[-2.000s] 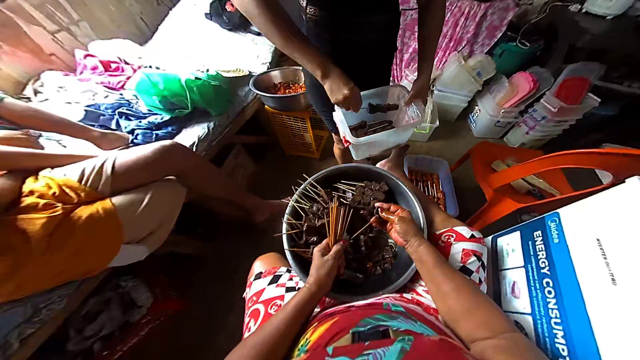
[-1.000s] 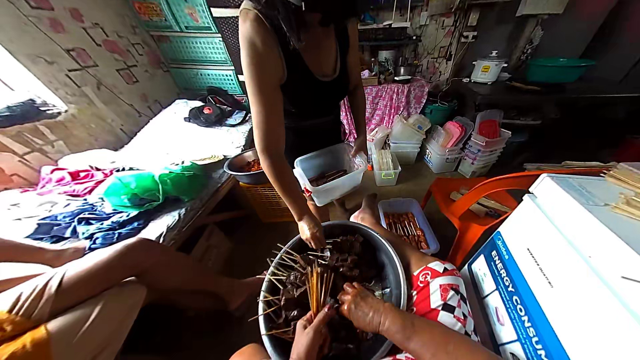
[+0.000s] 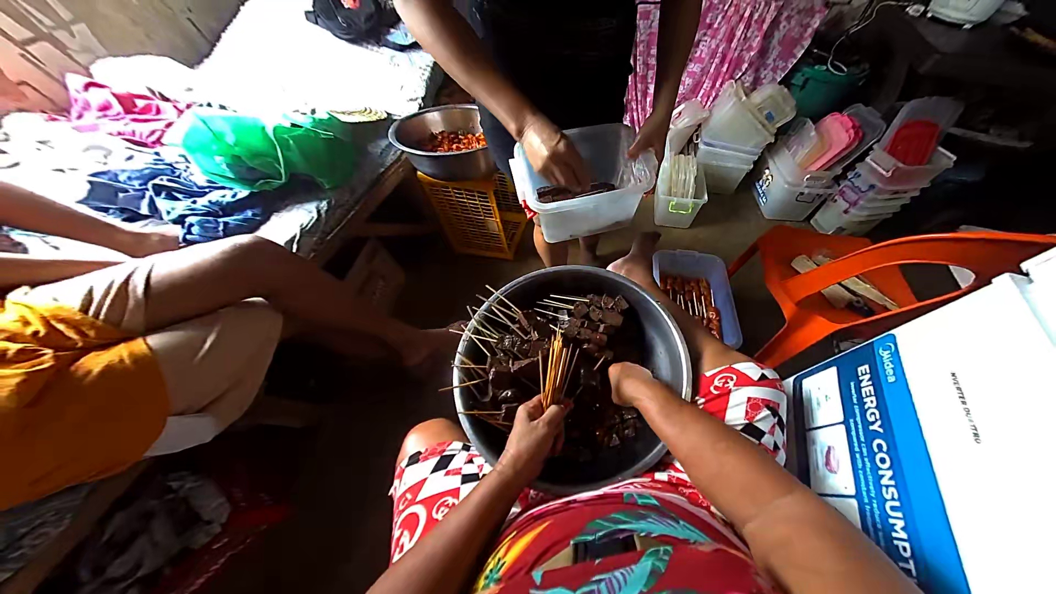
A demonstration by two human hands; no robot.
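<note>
A round metal basin (image 3: 678, 363) rests on my lap, holding dark cubes of meat, loose and threaded on bamboo skewers (image 3: 594, 318). My left hand (image 3: 535, 429), over the near part of the basin, is closed around a bundle of bare bamboo sticks (image 3: 558, 367) that point away from me. At the right inside of the basin my right hand (image 3: 631, 384) reaches down among the meat; its fingers are hidden, so whether it holds a piece cannot be told. Beyond the basin a person dips one hand (image 3: 557, 157) into a clear plastic tub (image 3: 590, 216) with dark skewers in it.
A blue-rimmed tub (image 3: 733, 309) of reddish skewers stands just beyond the basin at right. An orange plastic chair (image 3: 792, 289) and a white appliance (image 3: 982, 429) flank my right side. A metal bowl (image 3: 412, 136) sits on a yellow crate (image 3: 466, 216). Another person's bent leg (image 3: 272, 280) is at left.
The other person's hand, over my basin a second ago, is now in the clear tub. My left hand keeps hold of the sticks. The view has tilted up and back down.
</note>
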